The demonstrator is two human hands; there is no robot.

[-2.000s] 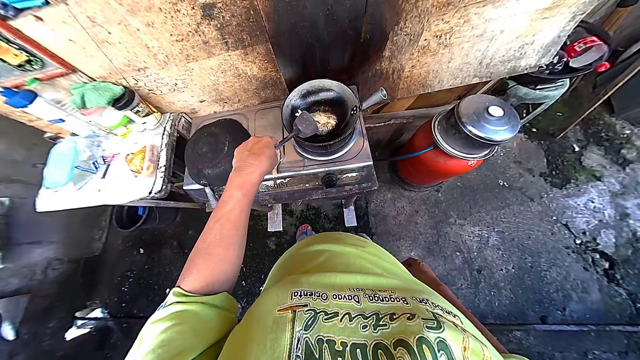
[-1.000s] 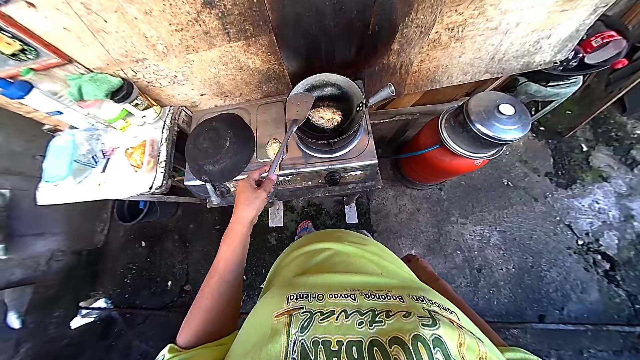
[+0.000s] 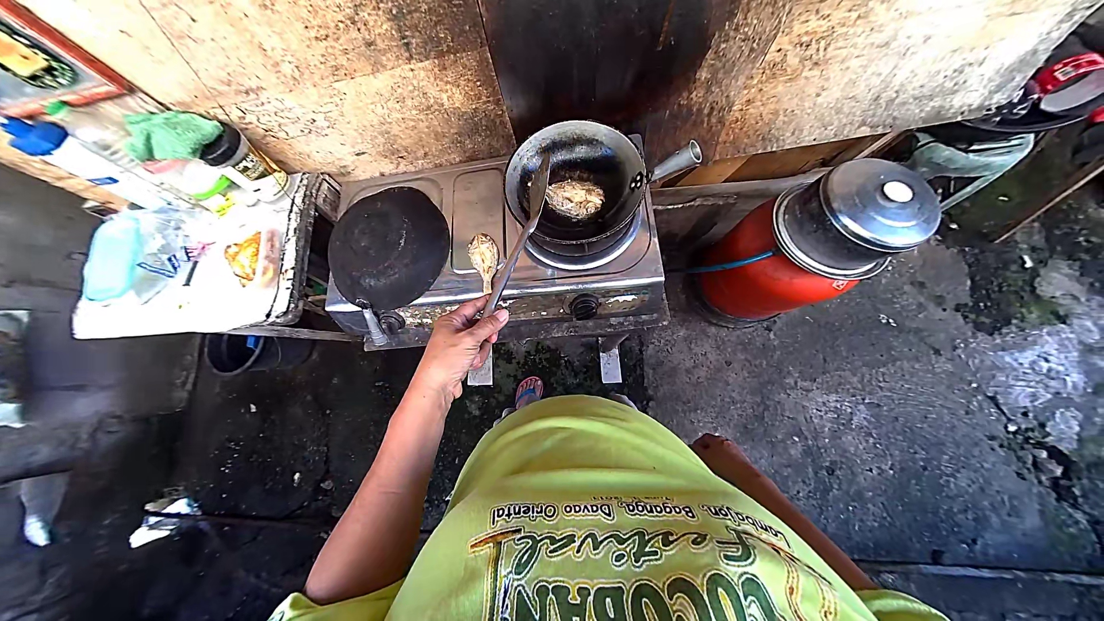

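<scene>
My left hand (image 3: 461, 345) grips the handle of a metal turner (image 3: 536, 194), whose blade is seen nearly edge-on over the left side of a dark frying pan (image 3: 634, 164). Browned food (image 3: 575, 198) lies in that pan, on the right burner of a steel gas stove (image 3: 509, 289). A spoon-shaped utensil with a patterned bowl (image 3: 483, 254) rests on the stovetop, just beyond my fingers. My right hand (image 3: 716, 447) is low beside the shirt, touching no object that I can see; its fingers are partly hidden.
A black round pan (image 3: 390, 248) covers the left burner. Left of the stove, a table (image 3: 207, 315) holds bottles, a light blue container (image 3: 112, 266) and food in a tray (image 3: 250, 259). A red gas cylinder (image 3: 746, 267) with a lidded metal pot (image 3: 880, 203) on top stands right.
My left hand has drawn back from over the stove to its front edge, still holding the turner. The turner's blade has swung from broad face to nearly edge-on at the pan's left side.
</scene>
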